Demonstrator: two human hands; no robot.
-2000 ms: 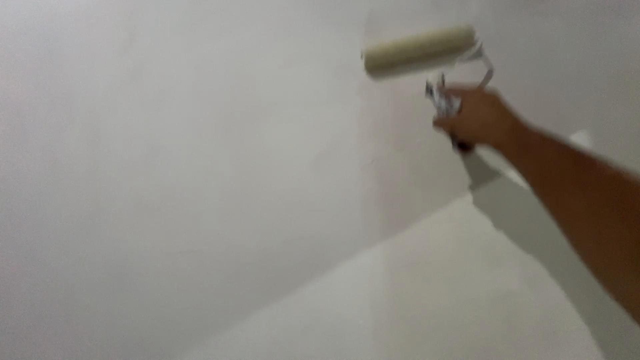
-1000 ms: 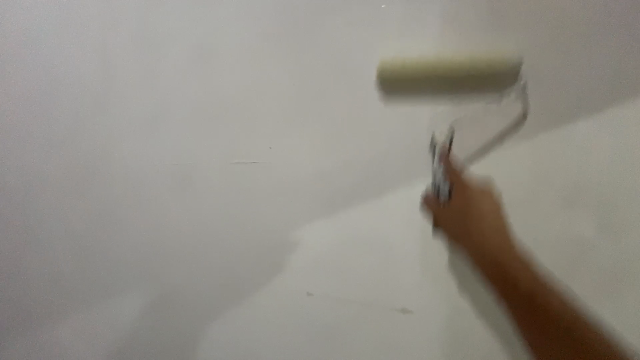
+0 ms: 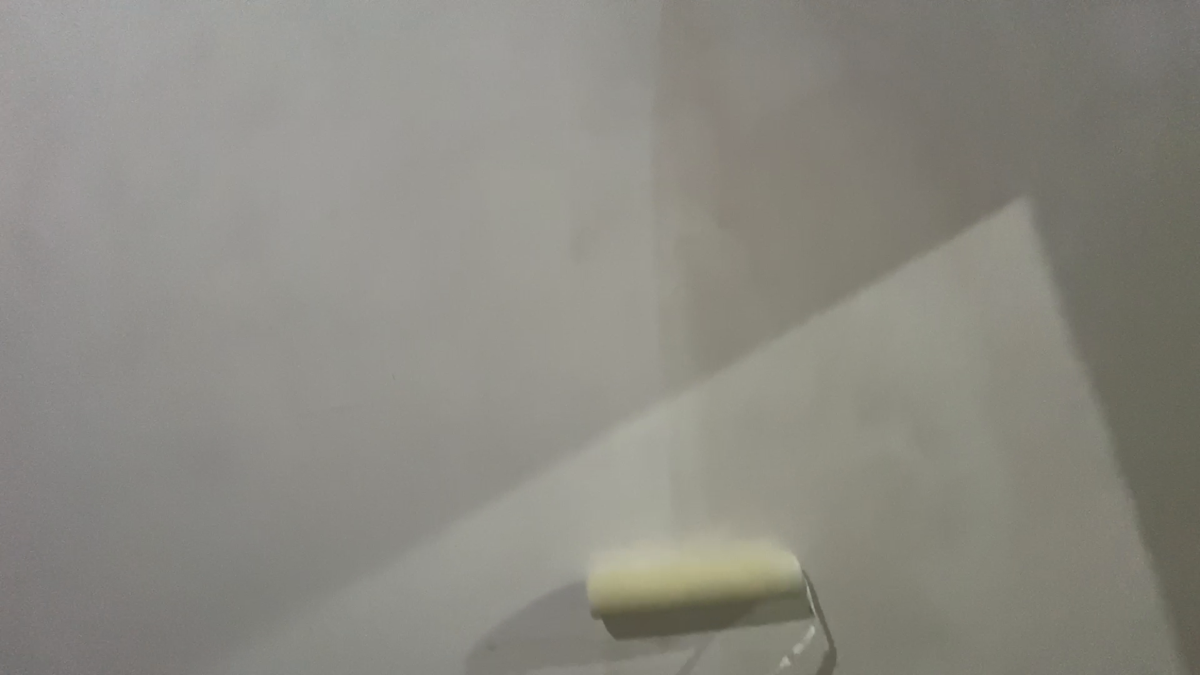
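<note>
A paint roller with a pale yellow sleeve lies nearly level against the wall at the bottom of the view, right of the middle. Its wire frame bends down from the roller's right end and leaves the picture at the lower edge. The handle and any hand on it are out of sight below. Neither my left hand nor my right hand shows.
The wall fills the whole view. A faint upright edge between a lighter and a darker tone runs down its middle. Slanting shadows cross it, with a lit wedge at the lower right.
The roller has moved down to the bottom of the view. The hand that held its handle in both earlier frames has left the picture.
</note>
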